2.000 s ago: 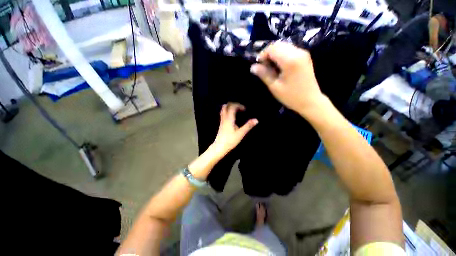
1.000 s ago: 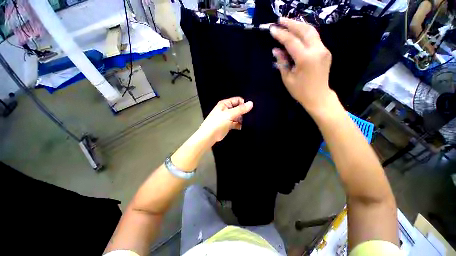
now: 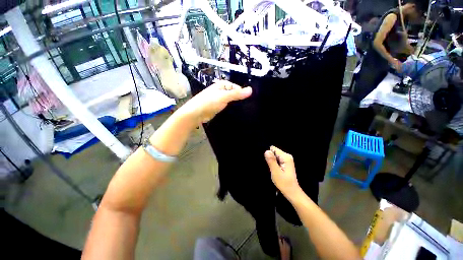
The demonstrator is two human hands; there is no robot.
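Note:
A black garment [image 3: 299, 117] hangs in the centre, with a black-and-white patterned band [image 3: 289, 63] along its top. It hangs from white plastic hangers [image 3: 284, 38]. My left hand [image 3: 223, 96] is closed at the garment's upper left, just below the band, and seems to pinch the cloth there. My right hand [image 3: 282, 170] is lower, in front of the garment's middle, with its fingers curled in. Whether it pinches cloth or holds a small tool cannot be made out.
A blue stool [image 3: 359, 152] stands right of the garment. A white-topped table [image 3: 406, 238] with papers and a dark object is at the lower right. A person [image 3: 386, 45] works at the upper right, near a black fan [image 3: 431, 91]. More black cloth [image 3: 30, 238] is at the lower left.
The view has tilted up, showing more hangers. My left hand has moved up to the garment's upper left. My right hand has dropped from the top band to the garment's middle.

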